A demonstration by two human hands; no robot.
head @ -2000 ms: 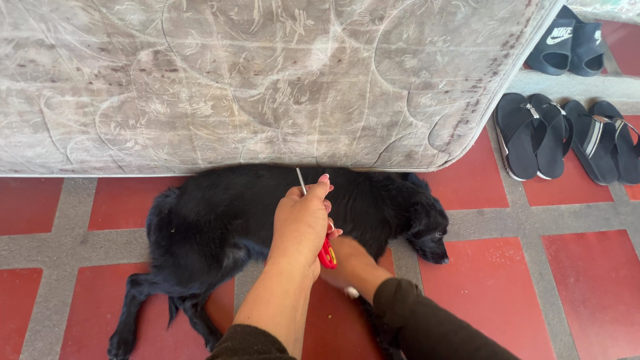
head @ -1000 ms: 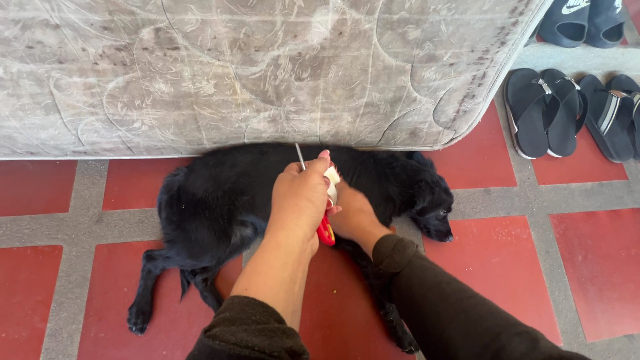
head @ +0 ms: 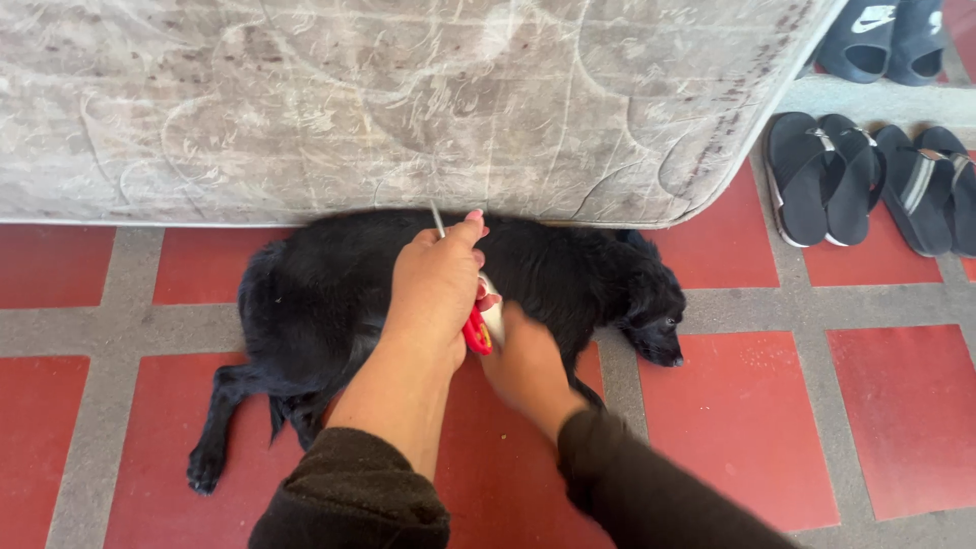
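Observation:
My left hand (head: 441, 282) is closed around a tool with a red handle (head: 477, 331); a thin metal rod or blade (head: 438, 218) sticks up past the thumb side. Which tool it is cannot be told. Close on its right, my right hand (head: 528, 367), blurred, is at the lower end of a whitish piece (head: 492, 311) that lies against the red handle; its fingertips are hidden, so its grip cannot be made out. Beneath both hands a black dog (head: 328, 282) lies on its side on the floor, head to the right.
A stained quilted mattress (head: 457, 107) stands on edge behind the dog. Black sandals (head: 801, 179) and more black sandals (head: 915, 191) are on the red-tiled floor (head: 732, 412) at right. Black slides (head: 862, 46) sit on a pale ledge (head: 846, 97) above them.
The whitish piece, not discernible two seconds ago, shows between my hands. My right hand has shifted slightly down along it since one second ago. The dog stays lying.

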